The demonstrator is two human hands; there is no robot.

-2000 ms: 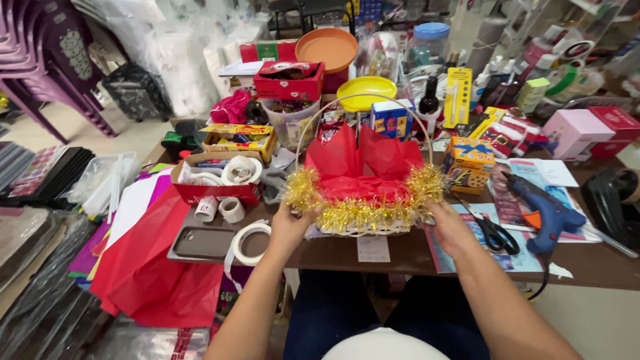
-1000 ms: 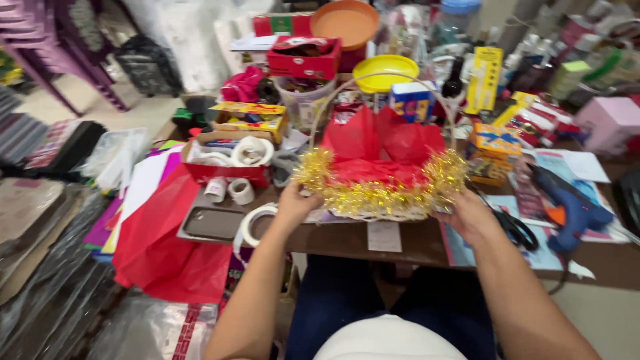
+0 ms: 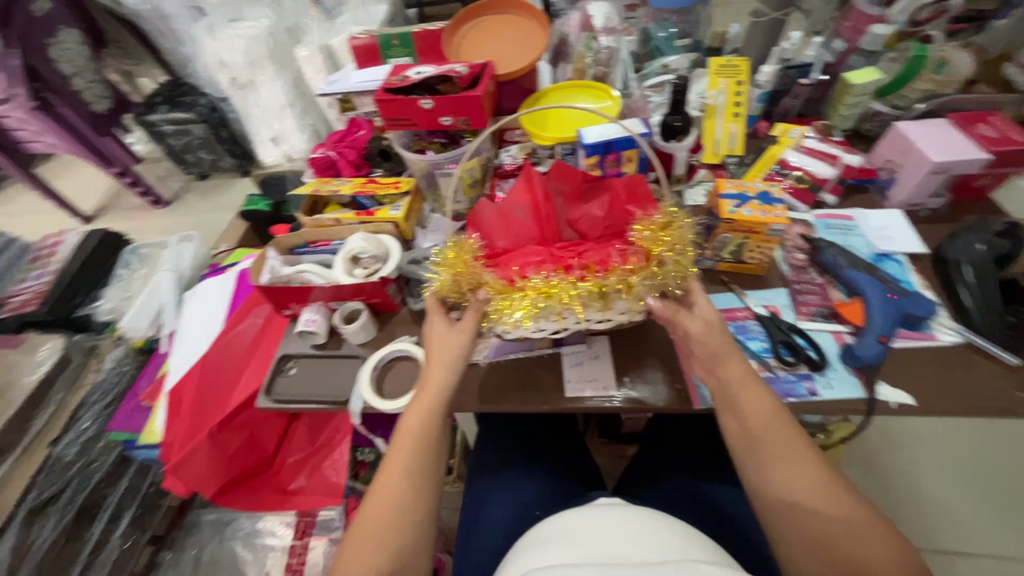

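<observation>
A white wicker basket [image 3: 568,324] with a tall arched handle stands upright near the table's front edge. Red tissue paper [image 3: 560,216] fills it, and gold tinsel garland [image 3: 552,296] runs around its rim. My left hand [image 3: 452,332] grips the basket's left side, thumb at the tinsel. On the right side my right hand [image 3: 692,328] holds it in the same way. Both hands' undersides are hidden. A small written paper [image 3: 590,366] lies just in front of the basket. Black-handled scissors [image 3: 788,340] lie right of my right hand, beside a blue glue gun [image 3: 872,296].
Left of the basket are a roll of white tape [image 3: 390,378], a brown tray [image 3: 312,378] and a red box of rolls [image 3: 328,292]. Red paper [image 3: 248,416] hangs at the table's left. Behind stand a yellow bowl [image 3: 570,112] and an orange box [image 3: 748,224].
Both hands stay on the basket's sides throughout. The basket keeps about the same place on the table, with only small shifts of the view.
</observation>
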